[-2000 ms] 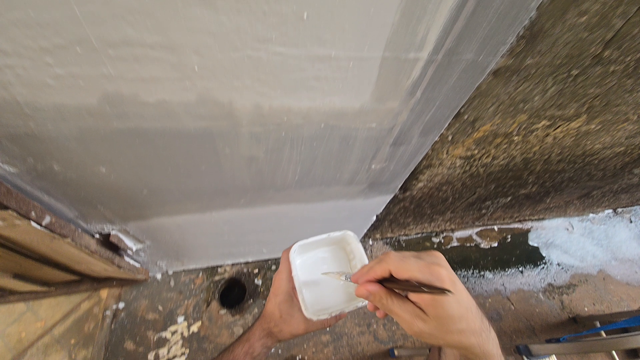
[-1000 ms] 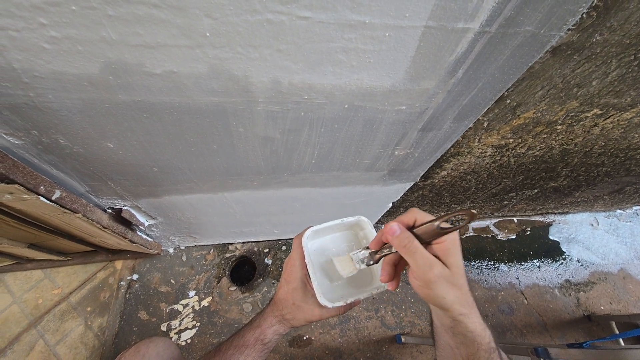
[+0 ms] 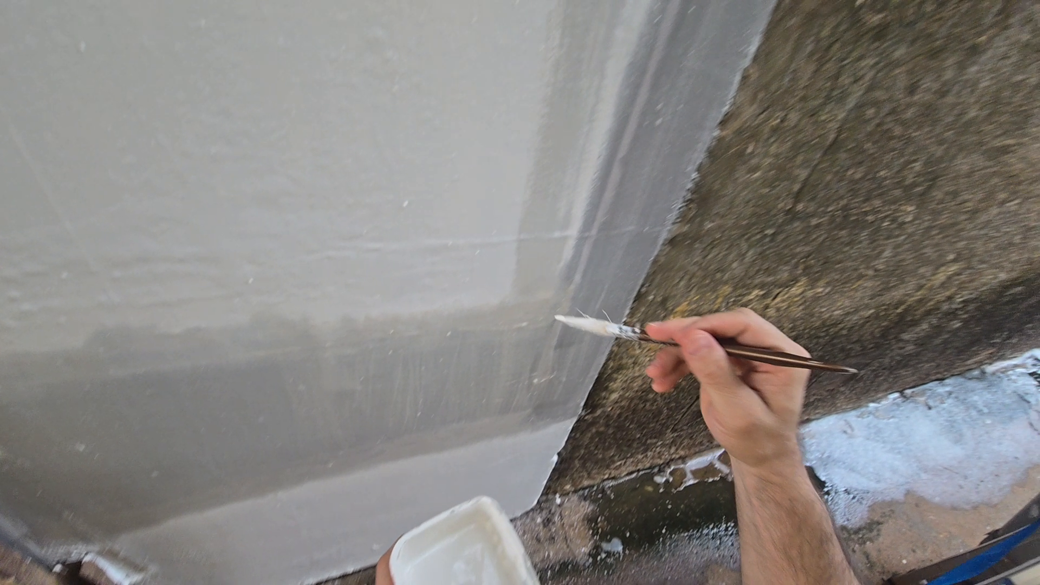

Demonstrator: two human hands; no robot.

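My right hand (image 3: 743,378) grips the brown handle of a paintbrush (image 3: 642,335), seen edge-on. Its bristles are coated white and point left, in front of the grey painted wall (image 3: 284,244) near its right edge; whether they touch it I cannot tell. At the bottom edge of the view, my left hand (image 3: 384,567) holds a white plastic tub (image 3: 463,548) with white paint inside. Only a bit of that hand shows beside the tub. The wall has lighter and darker grey areas and a pale band along its bottom.
A rough brown wall (image 3: 861,195) meets the painted one at the right. Below it, white liquid or foam (image 3: 934,431) lies on the wet ground (image 3: 650,520). A blue and dark object (image 3: 983,561) shows at the lower right corner.
My right hand has lifted the brush out of the tub and up to the grey wall's right edge. The view has shifted, and the tub now sits at its bottom edge.
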